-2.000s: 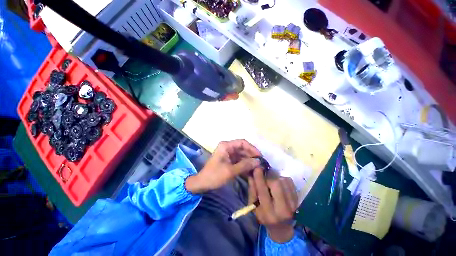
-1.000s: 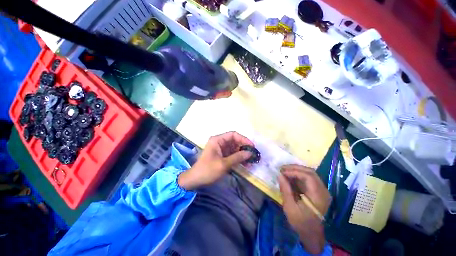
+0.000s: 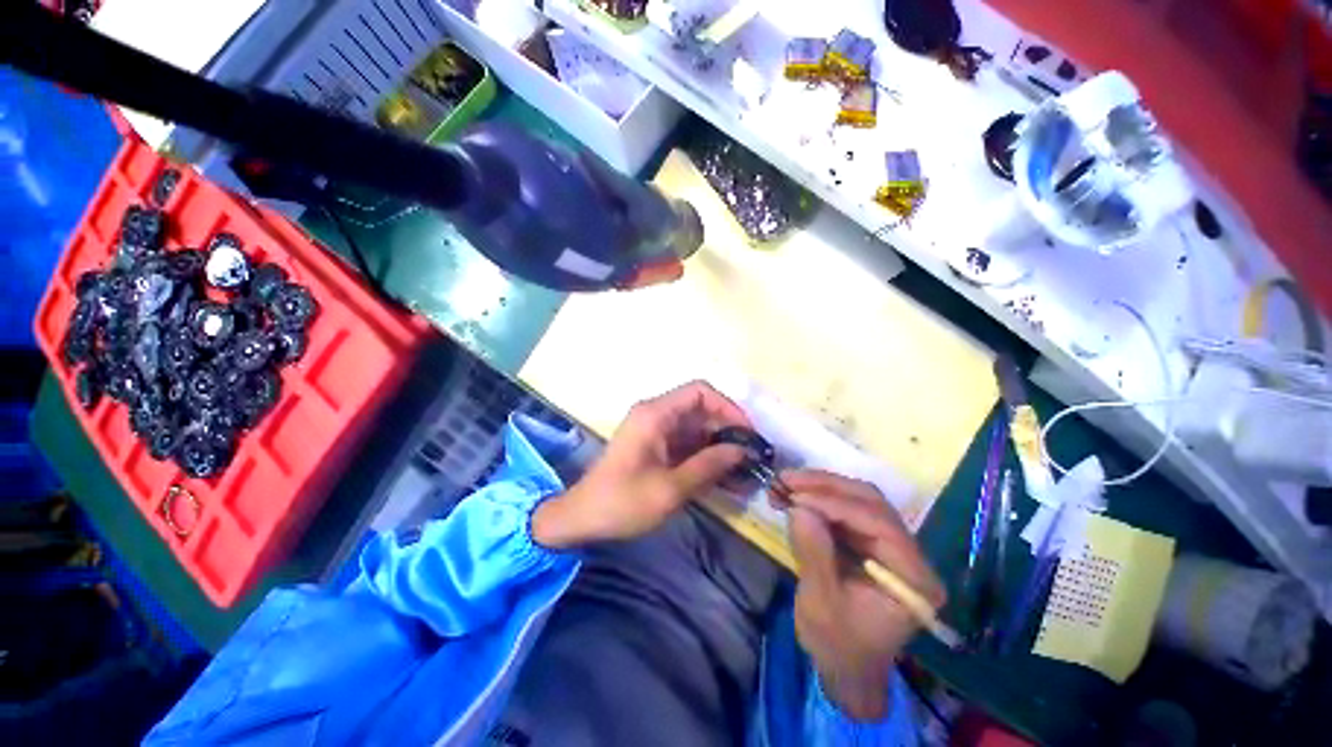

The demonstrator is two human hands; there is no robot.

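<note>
My left hand (image 3: 643,470) holds a small black round unit (image 3: 745,444) between thumb and fingers over the near edge of the pale yellow mat (image 3: 847,343). My right hand (image 3: 855,562) holds a wooden-handled hand tool (image 3: 901,588) like a pen. The tan handle points down to the right, and a thin tip at my right fingertips reaches the round unit. The unit's face is partly hidden by my left fingers.
A red tray (image 3: 270,496) heaped with black units (image 3: 183,350) is at left. A dark electric screwdriver (image 3: 563,219) hangs above the mat. A white shelf (image 3: 935,248) bears small batteries (image 3: 901,183) and a clear plastic cup (image 3: 1088,161). A yellow note sheet (image 3: 1106,595) is at right.
Since one second ago, my right hand has moved left to the round unit, bringing the tool's tip against or close to it. My left hand still holds the unit.
</note>
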